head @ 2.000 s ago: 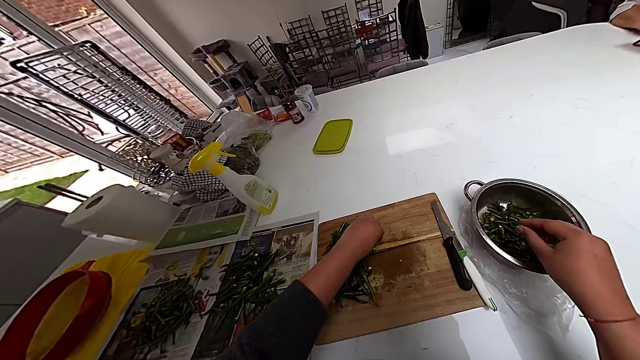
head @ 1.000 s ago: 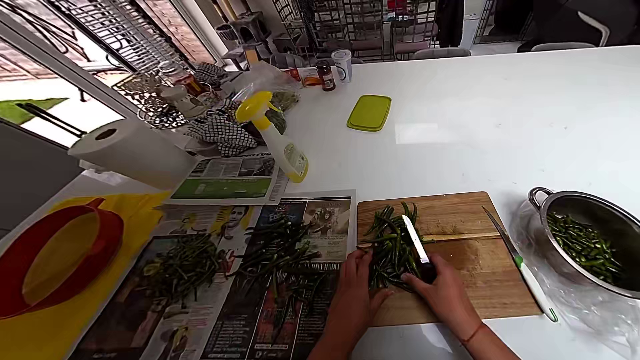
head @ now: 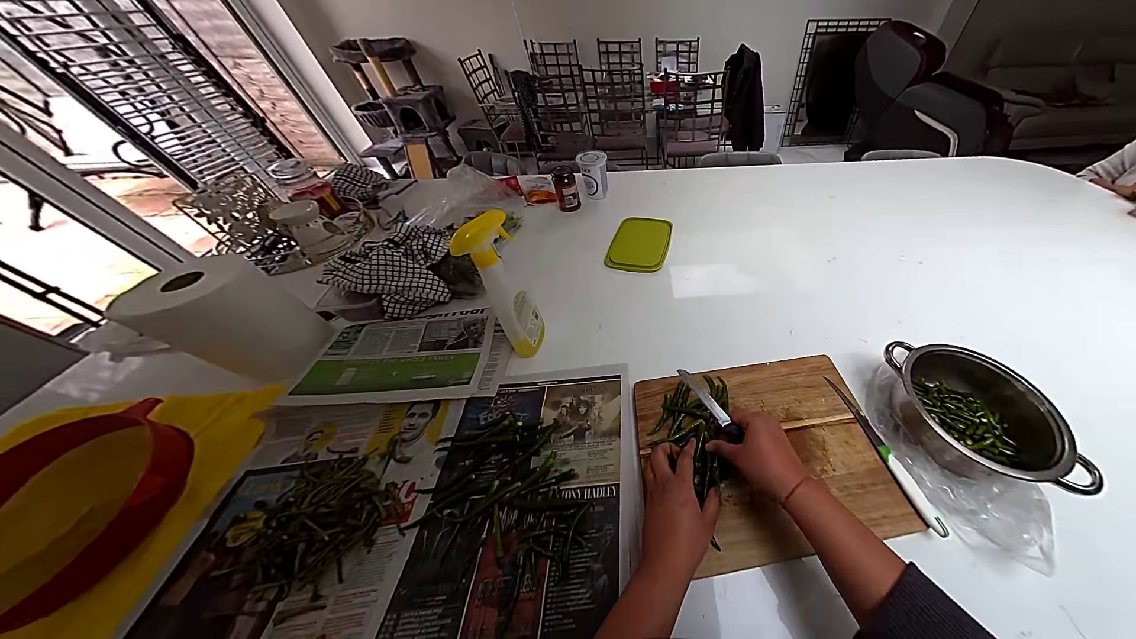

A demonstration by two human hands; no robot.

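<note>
Green chillies (head: 688, 413) lie in a bunch on the left part of a wooden chopping board (head: 799, 524). My left hand (head: 674, 497) rests on the bunch, fingers bent over it. My right hand (head: 763, 457) holds a black-handled knife (head: 706, 397), its blade pointing away over the bunch, and its fingertips touch the chillies. A second knife with a white and green handle (head: 914, 493) lies along the board's right edge. At the right, a steel colander or pot (head: 1052, 426) holds cut green pieces (head: 963, 422). More chillies (head: 515, 488) and a pile of thin green stems (head: 311, 519) lie on newspaper.
Beyond the newspaper (head: 577, 417) stands a yellow-topped spray bottle (head: 510, 293). A green lid (head: 641, 245), a jar (head: 566, 189) and a white tub (head: 592, 175) are farther back. Left are a paper roll (head: 222, 311) and a red ring-shaped rim (head: 169, 461). Clear plastic (head: 1003, 524) lies under the pot.
My right hand has moved from the pot to the bunch on the board and now holds the black-handled knife. My left hand has come back toward the board's near left side.
</note>
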